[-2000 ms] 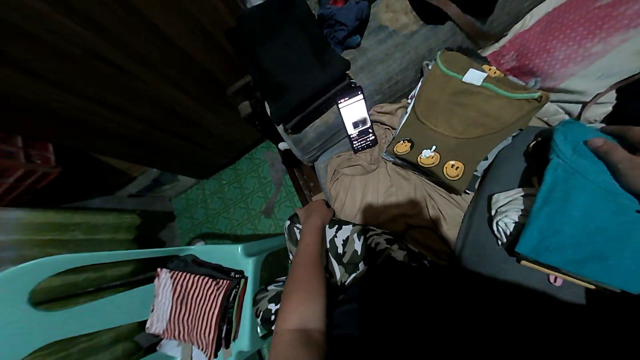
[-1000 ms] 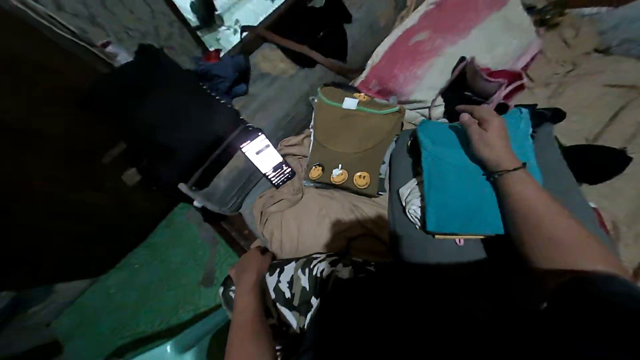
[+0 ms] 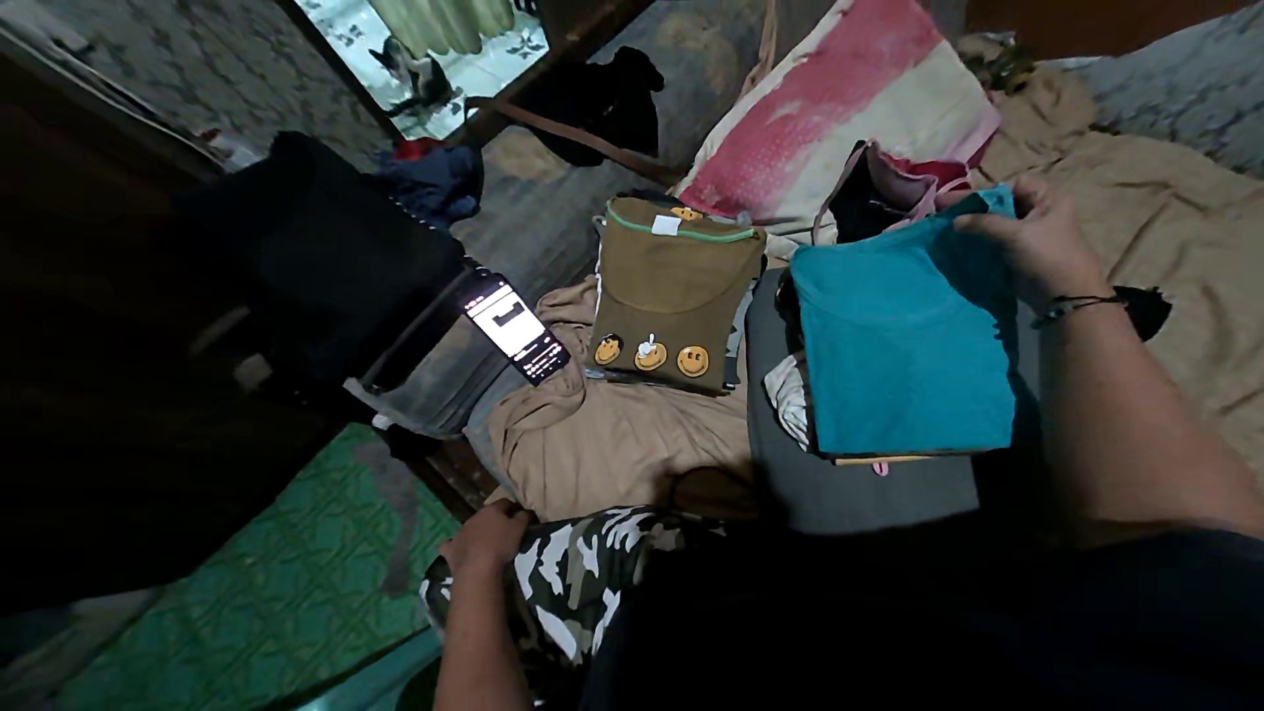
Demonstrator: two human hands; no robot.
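Observation:
My right hand [image 3: 1037, 232] pinches the top right corner of a folded teal shirt [image 3: 908, 336], its thumb and fingers closed on the cloth. The shirt lies on a pile of folded clothes, with a striped cloth [image 3: 787, 400] showing at its left, on a dark grey surface [image 3: 859, 499]. My left hand [image 3: 489, 538] rests on my knee, on camouflage trousers [image 3: 583, 583]; its fingers are partly hidden. Left of the teal shirt lies a folded brown shirt [image 3: 676, 281] with smiley faces, on top of other folded cloth.
A lit phone [image 3: 516, 329] lies beside a black bag [image 3: 326, 257]. Tan cloth [image 3: 632, 434] spreads in front of the brown shirt. Behind are a pink and white pillow [image 3: 820, 109] and a pink and black item [image 3: 879, 193]. A cat [image 3: 415, 79] is at the far doorway. Green flooring [image 3: 267, 583] lies low at left.
The view has swung right, and the green chair with striped cloth has mostly left it. My right hand has moved from lying on the teal shirt to its top right corner, which is now lifted.

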